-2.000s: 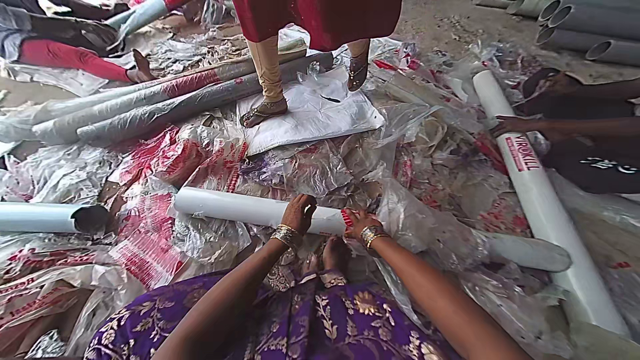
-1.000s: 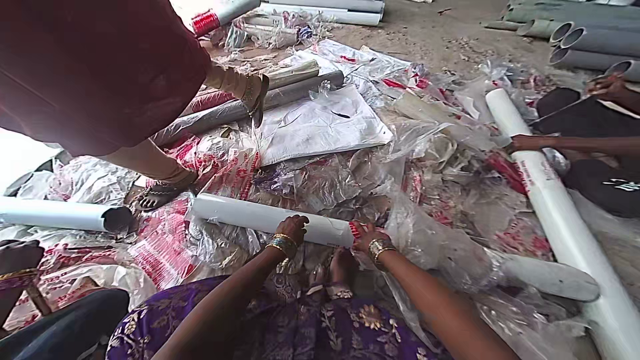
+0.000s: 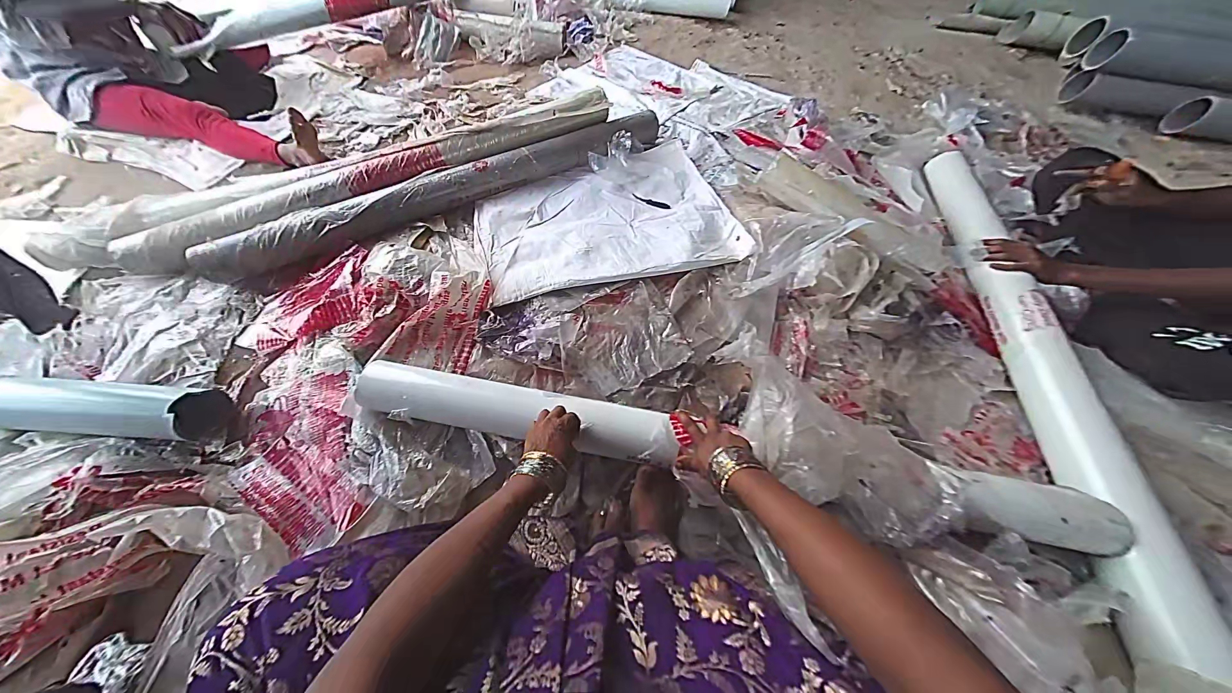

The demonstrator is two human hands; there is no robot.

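Observation:
A white roll or pipe (image 3: 472, 399) lies across in front of my feet, with its left part bare. My left hand (image 3: 552, 433) rests on its near side, fingers curled over the top. At the edge of a clear plastic wrap (image 3: 818, 433), my right hand (image 3: 707, 445) grips the same roll, beside a red printed patch. The wrap is bunched along the roll's right part, and its rounded grey-white end (image 3: 1049, 515) sticks out at the right. Both wrists wear bangles.
Crumpled plastic (image 3: 318, 443) covers the ground around. Wrapped rolls (image 3: 423, 192) lie beyond, near a white sheet (image 3: 606, 226). At right a person's hand (image 3: 1025, 260) rests on a long white pipe (image 3: 1059, 385). An open-ended pipe (image 3: 96, 409) lies at left; grey pipes (image 3: 1155, 58) are stacked far right.
The person in the dark red garment, who stepped across from the white sheet towards the left, is out of view. My two hands have stayed on the white roll.

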